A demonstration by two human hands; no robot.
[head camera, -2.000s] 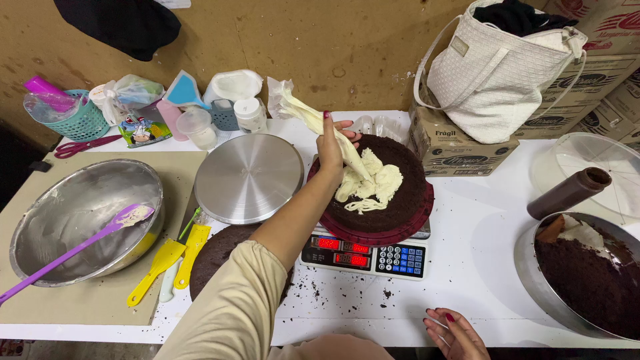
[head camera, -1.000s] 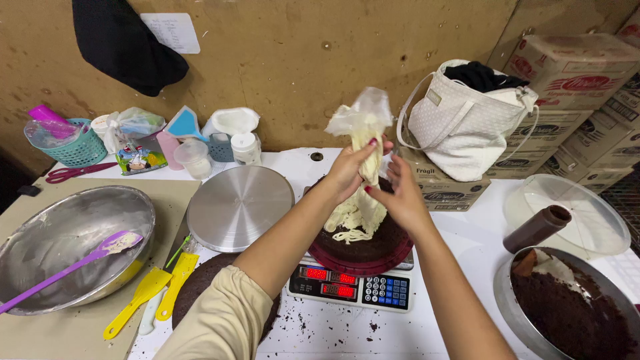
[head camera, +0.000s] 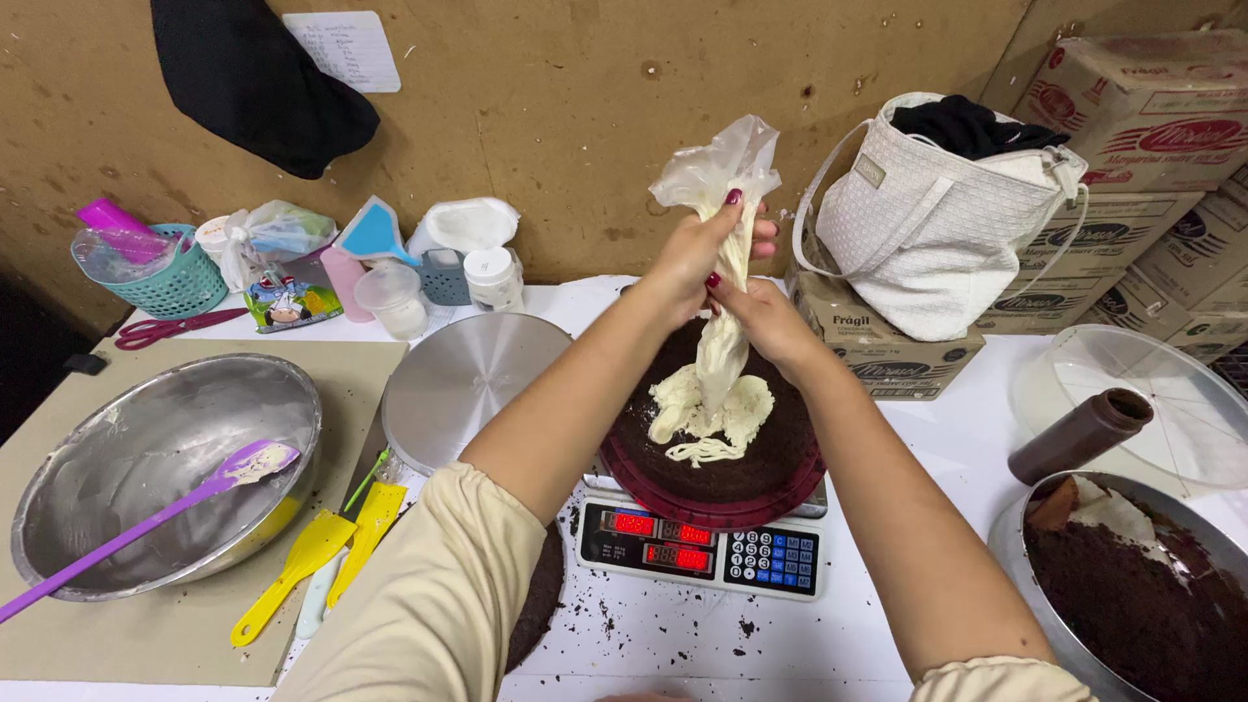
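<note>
Both hands grip a clear plastic piping bag (head camera: 724, 336) of cream-coloured filling, held upright. My left hand (head camera: 707, 244) closes round its upper part; my right hand (head camera: 765, 317) squeezes just below. The bag's lower end meets piped cream (head camera: 746, 409) on a round chocolate cake layer (head camera: 707, 478). That layer rests on a dark red round board (head camera: 721, 515) atop a digital scale (head camera: 697, 551) with lit red displays. Another dark cake layer (head camera: 539, 604) lies left of the scale, partly hidden by my left sleeve. A round metal plate (head camera: 473, 385) lies behind it.
Left are a steel bowl (head camera: 185, 497) with a purple spatula (head camera: 219, 480) and yellow spatulas (head camera: 307, 556). A basket (head camera: 166, 283) and jars (head camera: 492, 278) line the wall. Right stand a white bag (head camera: 907, 224) on cartons (head camera: 882, 361), a brown cylinder (head camera: 1077, 437) and a crumb-filled pan (head camera: 1131, 585).
My right hand, apart from the bag near the table's front edge two seconds ago, has come up to grip it. The bag, tilted earlier, is now upright. The view has shifted.
</note>
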